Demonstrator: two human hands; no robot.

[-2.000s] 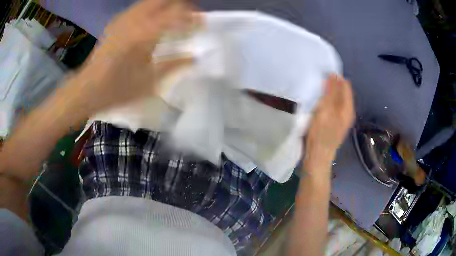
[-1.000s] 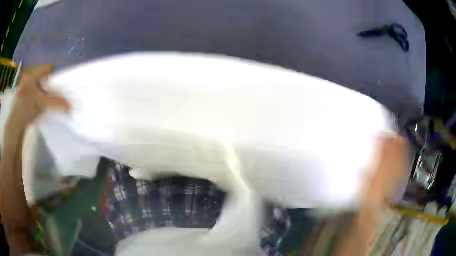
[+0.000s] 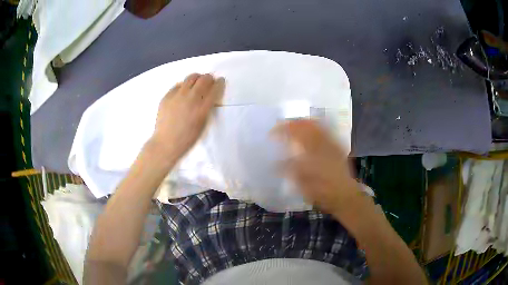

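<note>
A large white garment piece (image 3: 278,72) lies folded on the grey-blue padded table (image 3: 384,106), its near edge hanging over the plaid-covered lap. A straight seam or edge line runs across its middle. My left hand (image 3: 188,111) rests on top of the cloth at the left end of this line, fingers bent; whether it pinches cloth is unclear. My right hand (image 3: 312,161) is blurred over the right part of the cloth, near a small bright white part (image 3: 296,109). Its fingertips' contact with the cloth cannot be told.
A brown rounded plate (image 3: 146,6) and other white pieces (image 3: 83,25) lie at the far left. The iron (image 3: 476,55) is partly visible at the right edge, near pale lint (image 3: 429,55). Yellow racks with white pieces (image 3: 482,206) stand below the table on both sides.
The white piece, held up and spread between both hands before, now lies on the table. Both hands have moved inward over it. The view has shifted, and the scissors are out of view.
</note>
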